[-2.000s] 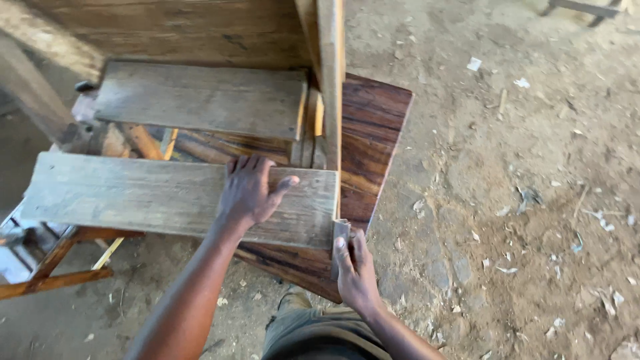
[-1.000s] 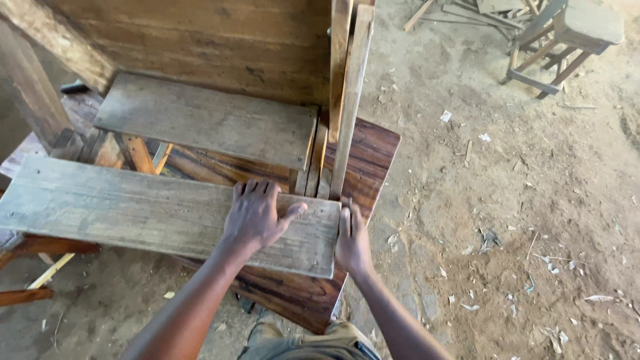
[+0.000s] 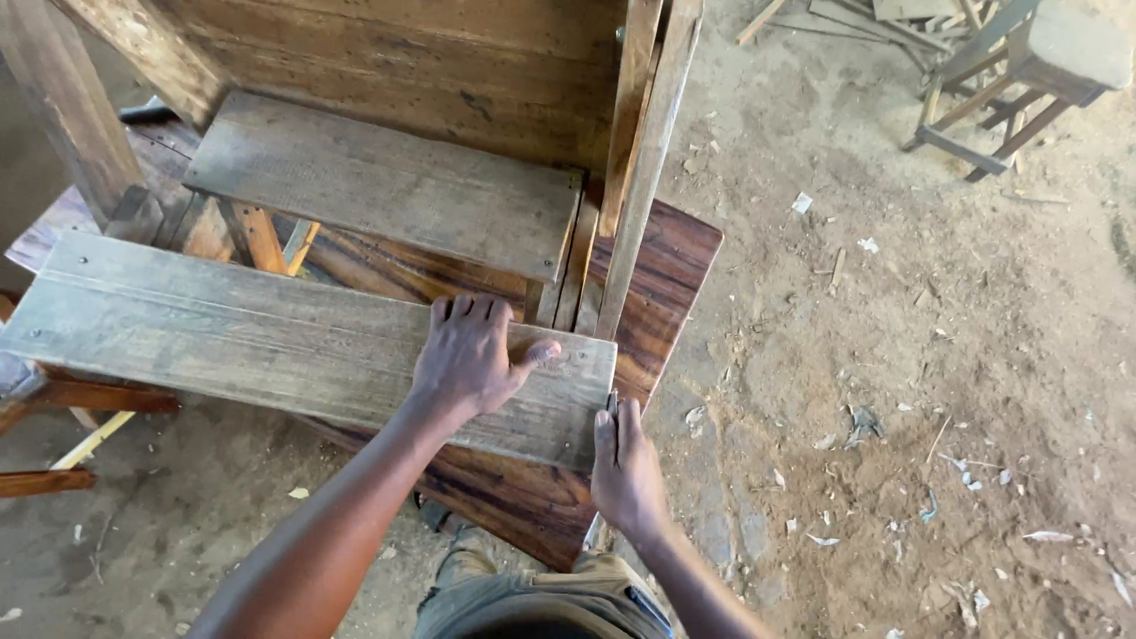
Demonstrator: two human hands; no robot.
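Observation:
A weathered wooden board (image 3: 266, 333) lies across the near side of a wooden frame, its right end close to a wooden upright (image 3: 646, 177). My left hand (image 3: 470, 355) presses on the board near that end, fingers over the far edge and thumb spread. At the board's right end edge, my right hand (image 3: 628, 461) holds a small flat piece (image 3: 613, 401), mostly hidden by the fingers, so its kind is unclear. Behind is a second board (image 3: 382, 182), fixed with nails or screws. Below both lies a dark-grained polished wooden panel (image 3: 666, 293).
A wooden stool (image 3: 1065, 53) stands at the upper right beside scrap wood (image 3: 887, 22). The dirt floor (image 3: 887, 355) carries shavings and litter. Slanted wooden posts (image 3: 67, 115) rise at the left, and a wooden back panel (image 3: 399, 71) stands behind the boards.
My right hand stays at the board's right end, where a flat piece showed more plainly two seconds ago. My left hand remains on the board. The view has shifted, bringing the stool in.

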